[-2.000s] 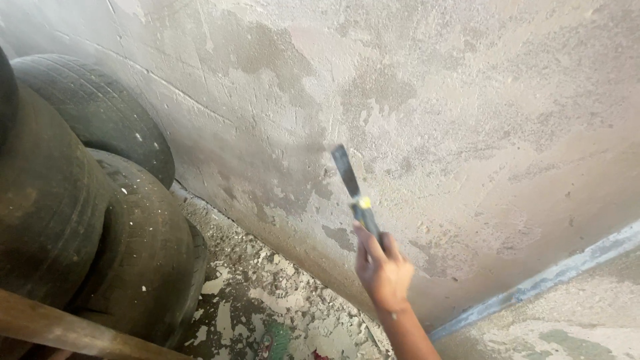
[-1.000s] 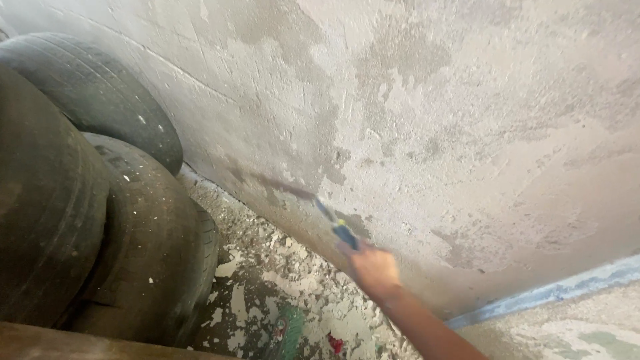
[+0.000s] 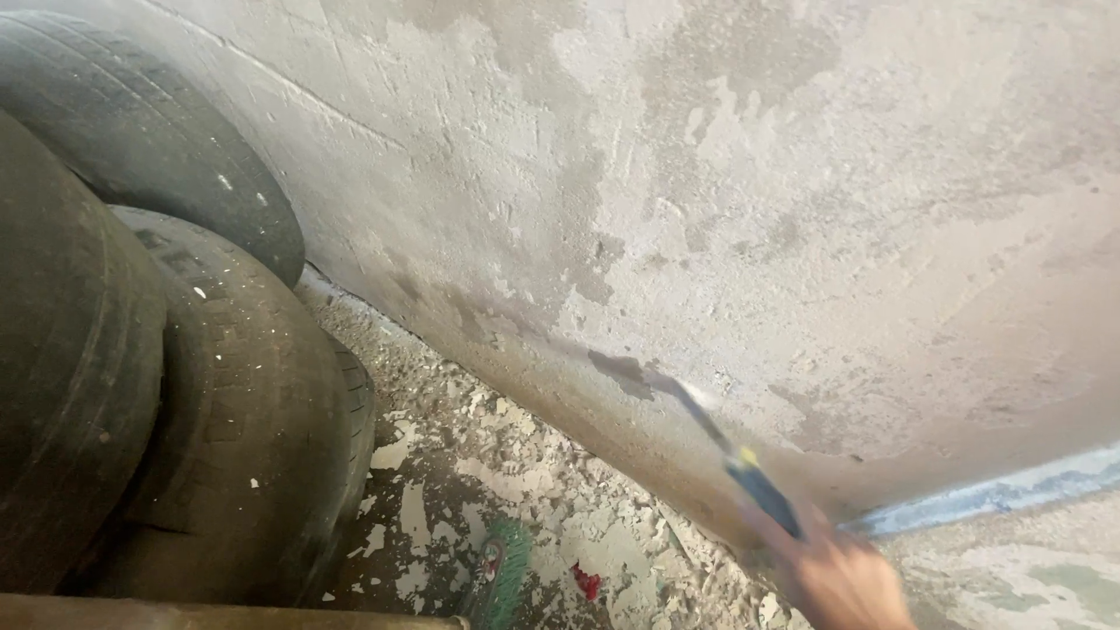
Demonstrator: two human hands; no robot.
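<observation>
A bare hand, which looks like my right hand (image 3: 836,569), enters at the lower right, shut on the dark handle of a scraper (image 3: 766,494) with a yellow mark near its blade. The narrow metal blade points up and left, its tip at the wall (image 3: 787,289) beside a dark bare patch (image 3: 623,372). Pale paint on the wall is worn and patchy, with darker plaster showing. Motion blurs the hand and tool. My left hand is out of view.
Several worn tires (image 3: 236,394) are stacked at the left against the wall. Paint flakes and rubble (image 3: 560,490) cover the floor along the wall's foot, with a green-bristled brush (image 3: 507,564) and a red scrap (image 3: 585,581) among them. A wooden edge (image 3: 219,612) crosses the lower left.
The hand with the scraper has moved down the wall. A dark bare patch now shows by the blade tip. The view has shifted somewhat.
</observation>
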